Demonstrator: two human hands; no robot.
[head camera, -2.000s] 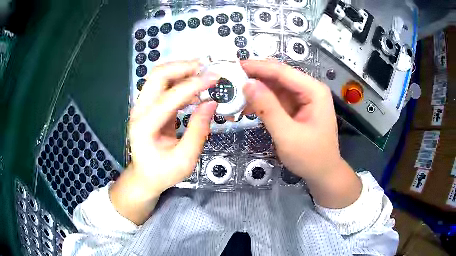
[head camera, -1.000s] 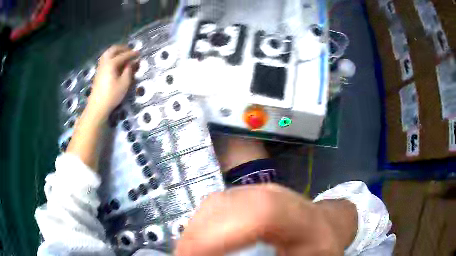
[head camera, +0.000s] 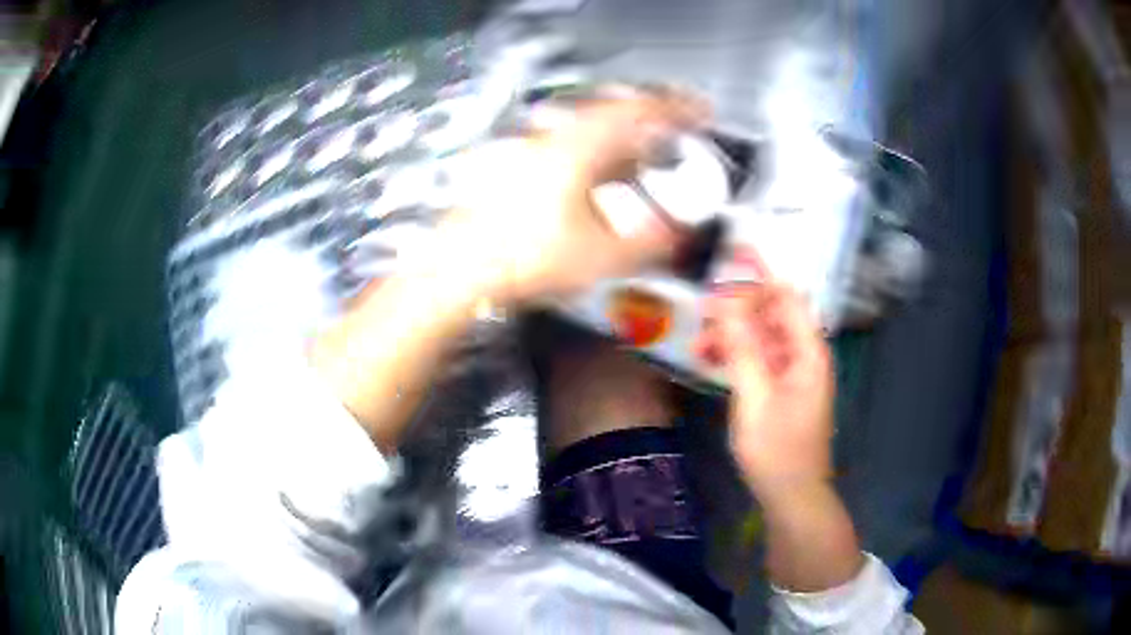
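Note:
The picture is strongly blurred. My left hand (head camera: 558, 211) reaches across to the machine (head camera: 794, 211), over its top. White round pieces, likely housings (head camera: 685, 181), show between and beside its fingers; whether the hand grips one or they rest on the machine cannot be told. My right hand (head camera: 779, 372) is upright in front of the machine's right part, fingers apart, with nothing seen in it. The clear tray with rows of white rings (head camera: 360, 143) lies left of the machine, partly hidden by my left arm.
The red-orange knob (head camera: 641, 318) is on the machine's front, between my hands. A label sheet (head camera: 114, 465) lies at the lower left. Brown cartons (head camera: 1079, 422) stand at the far right. Dark cloth with a patterned band (head camera: 626, 496) shows below the machine.
My left hand has moved right from the tray to the machine's top. My right hand has moved from the lower middle up to the machine's front. The view has shifted and blurred.

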